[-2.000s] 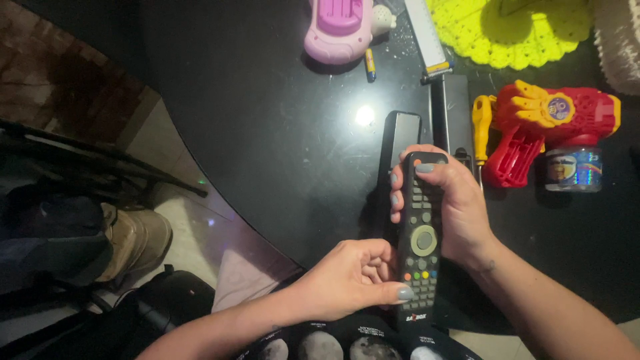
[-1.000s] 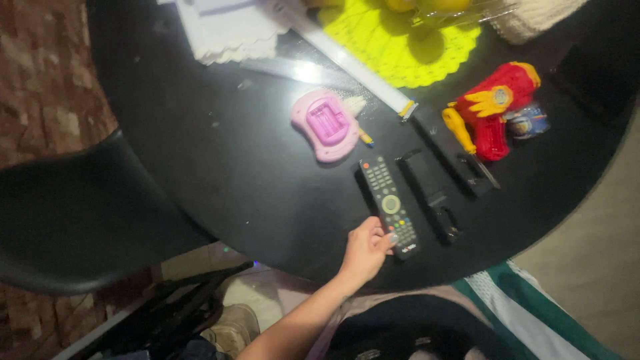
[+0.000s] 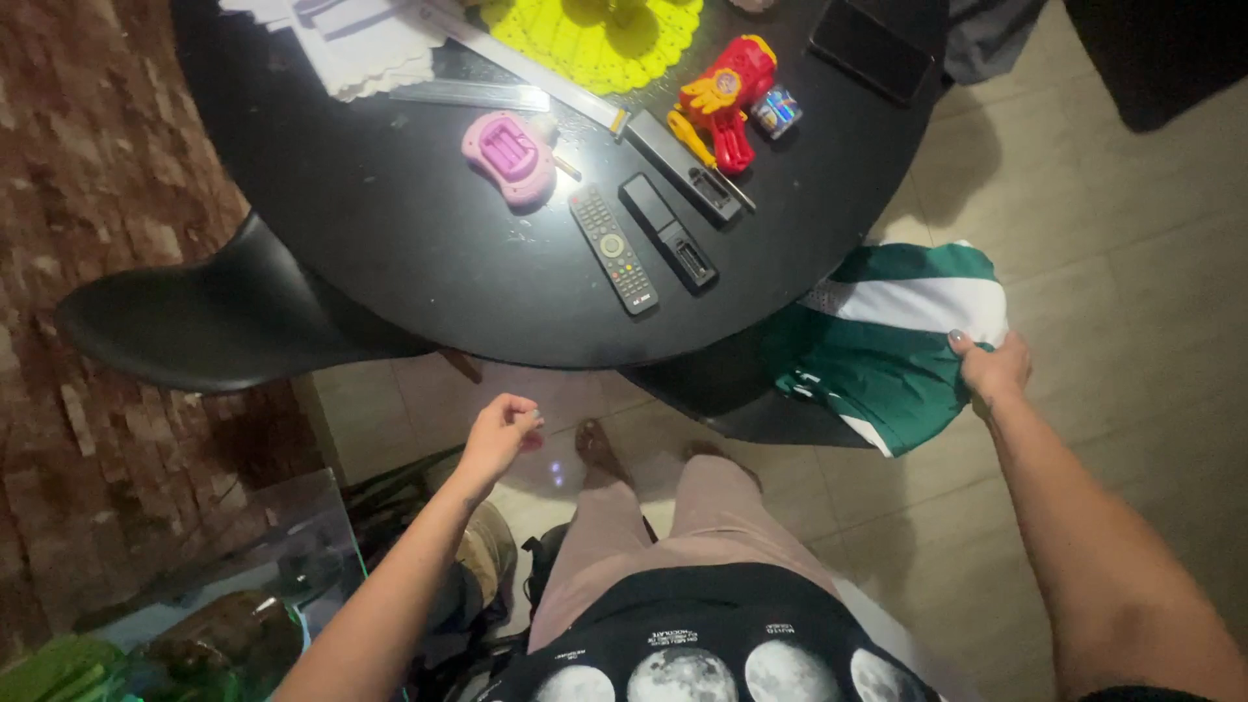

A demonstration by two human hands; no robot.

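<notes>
My right hand (image 3: 993, 369) grips the edge of a green and white cloth garment (image 3: 902, 336) that lies over a black chair seat beside the table. My left hand (image 3: 501, 436), fingers curled, hangs over the floor in front of the table; whether it holds something small cannot be told. A remote control (image 3: 613, 249) lies buttons up on the black round table (image 3: 409, 283). Beside it are a black device with an opened battery compartment (image 3: 669, 232) and a longer black one (image 3: 685, 168). A pink plastic toy (image 3: 509, 158) shows its battery slots.
Farther back are a red and yellow toy (image 3: 726, 102), a small clear jar (image 3: 776, 112), a black smartphone (image 3: 871, 51), a yellow-green placemat (image 3: 595, 39) and white cloths (image 3: 361, 44). A black chair (image 3: 195, 317) stands at the left, a glass surface (image 3: 283, 556) at lower left.
The remote, earlier in both hands and then under my left hand, now lies let go on the table. My right hand has taken hold of the green and white garment. The view has moved back.
</notes>
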